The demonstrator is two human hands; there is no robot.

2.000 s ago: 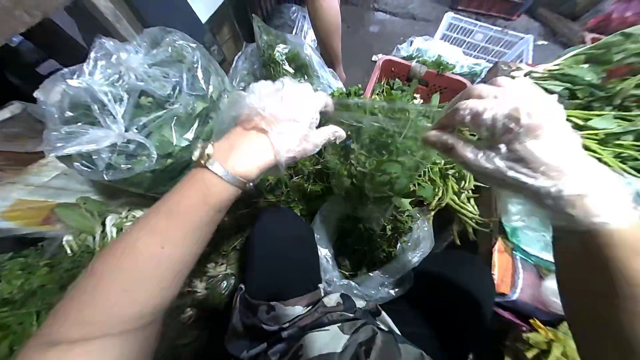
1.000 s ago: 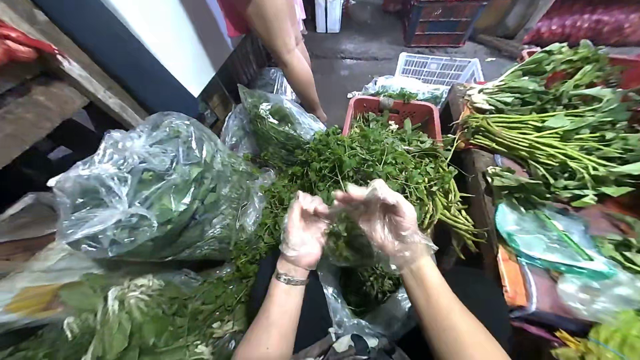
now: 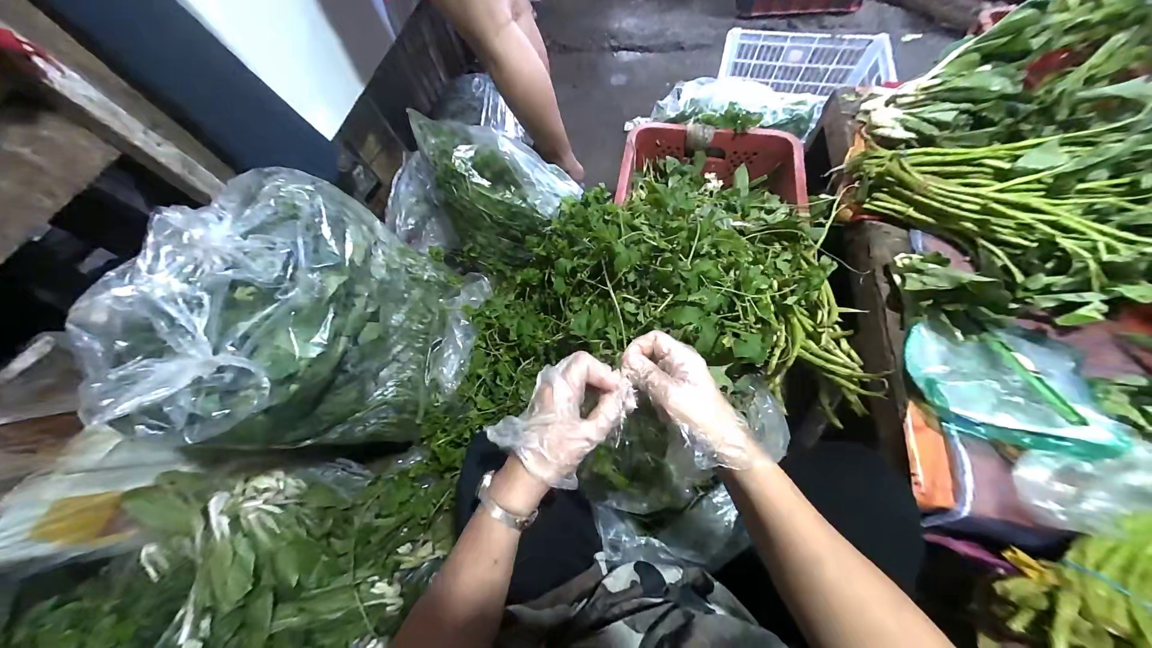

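Both my hands wear clear plastic gloves. My left hand (image 3: 576, 409) and my right hand (image 3: 675, 387) meet at the fingertips, thumb and fingers pinched on the gathered top of a small clear plastic bag (image 3: 630, 459) with greens in it. That bag hangs over a larger open plastic bag (image 3: 702, 531) between my knees. Just beyond my hands spreads a big heap of leafy green herbs (image 3: 648, 261), with long green bean pods (image 3: 814, 346) at its right side. A metal watch is on my left wrist.
Large filled plastic bags (image 3: 279, 315) stand at the left. A red plastic crate (image 3: 720, 153) and a white crate (image 3: 801, 58) lie ahead. Bundled leafy stems (image 3: 999, 189) rest on a wooden ledge (image 3: 877, 315) at the right. Another person's arm (image 3: 522, 81) reaches down at the top.
My hands were wide apart two seconds ago, with thin clear plastic between them. They have come together low in front of me and remain close. The view has shifted.
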